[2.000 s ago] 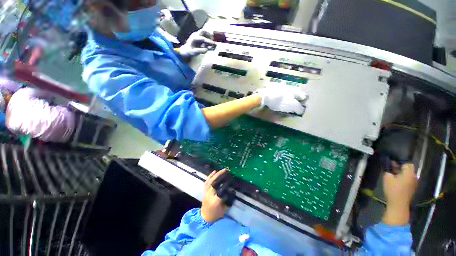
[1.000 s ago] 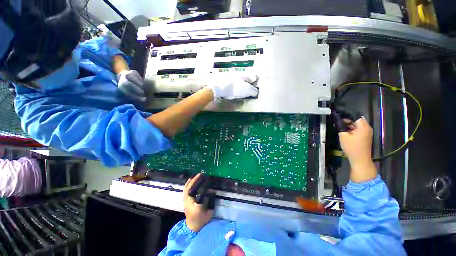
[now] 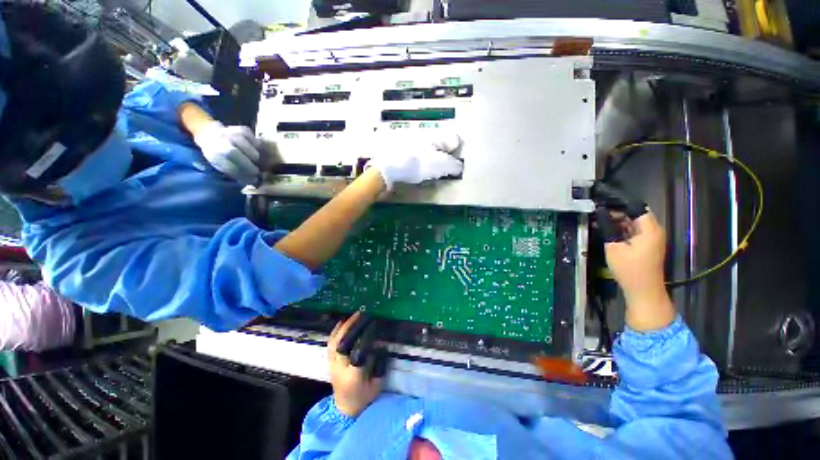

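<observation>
A slotted silver-grey metal plate (image 3: 526, 135) lies over the far part of a green circuit board (image 3: 414, 269) in a black carrier fixture (image 3: 459, 343). The board's near part shows, with rows of small pale parts. My left hand (image 3: 355, 364), with black finger covers, is at the fixture's near edge, fingers bent; whether it grips the edge is unclear. My right hand (image 3: 637, 252), also with black finger covers, is at the plate's near right corner, fingers curled; its fingertips are dark and blurred, so a grip cannot be made out.
A coworker's white-gloved hand (image 3: 418, 166) lies flat on the plate, the other (image 3: 229, 151) at its left edge. A yellow-green wire (image 3: 755, 193) loops over the conveyor bed at right. Orange-brown tabs (image 3: 559, 369) sit on the fixture edges. A black bin (image 3: 220, 404) stands at lower left.
The view has turned and shifted since the first frame. My right hand has come closer to the plate's near right corner. The coworker leans in slightly, hands still at the plate.
</observation>
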